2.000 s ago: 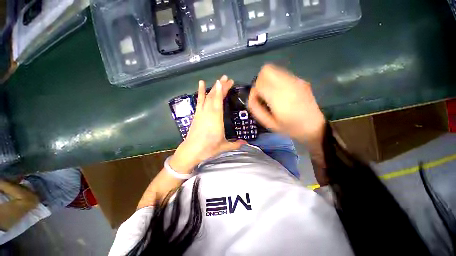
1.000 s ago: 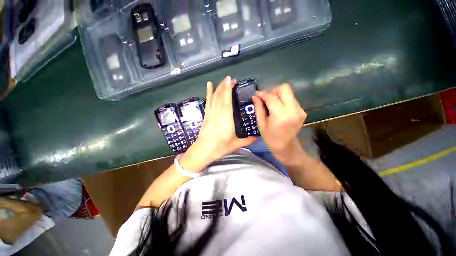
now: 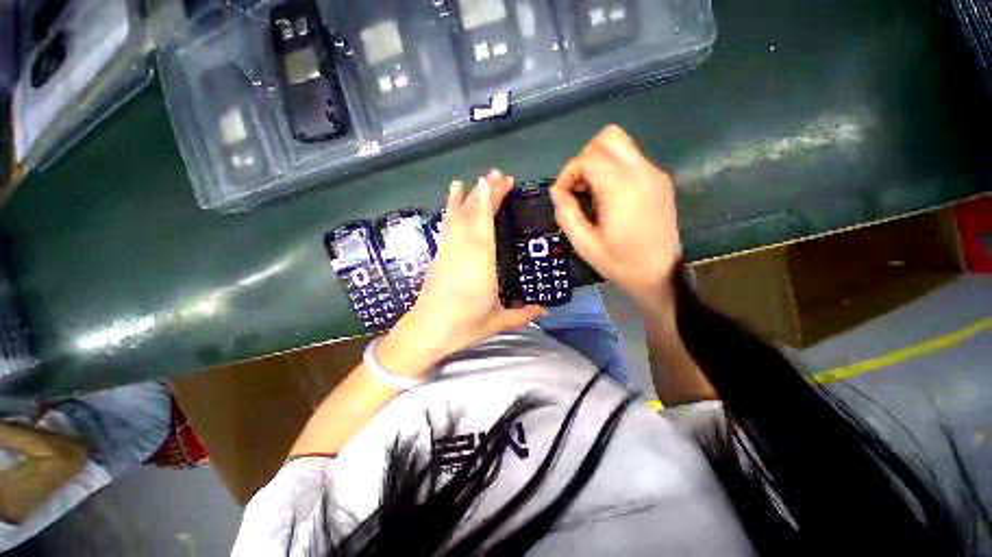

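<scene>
A black keypad phone lies face up at the bench's front edge, its dark screen away from me. My left hand is around its left side, fingers at the top and thumb by the bottom edge, holding it. My right hand is over the screen's upper right corner, thumb and forefinger pinched together; whether a thin piece is between them cannot be seen. More face-up phones lie in a row left of my left hand, one partly hidden under it. Their screens look whitish.
A clear blister tray behind the phones holds several dark phone housings. Another tray with a white sheet is at the upper left. Cardboard boxes stand below the green bench. Another person's arm shows at lower left.
Over the last second my right hand has moved up from the middle of the phone to its top right corner. My left hand stays at the phone. Earlier the right hand was blurred over the screen.
</scene>
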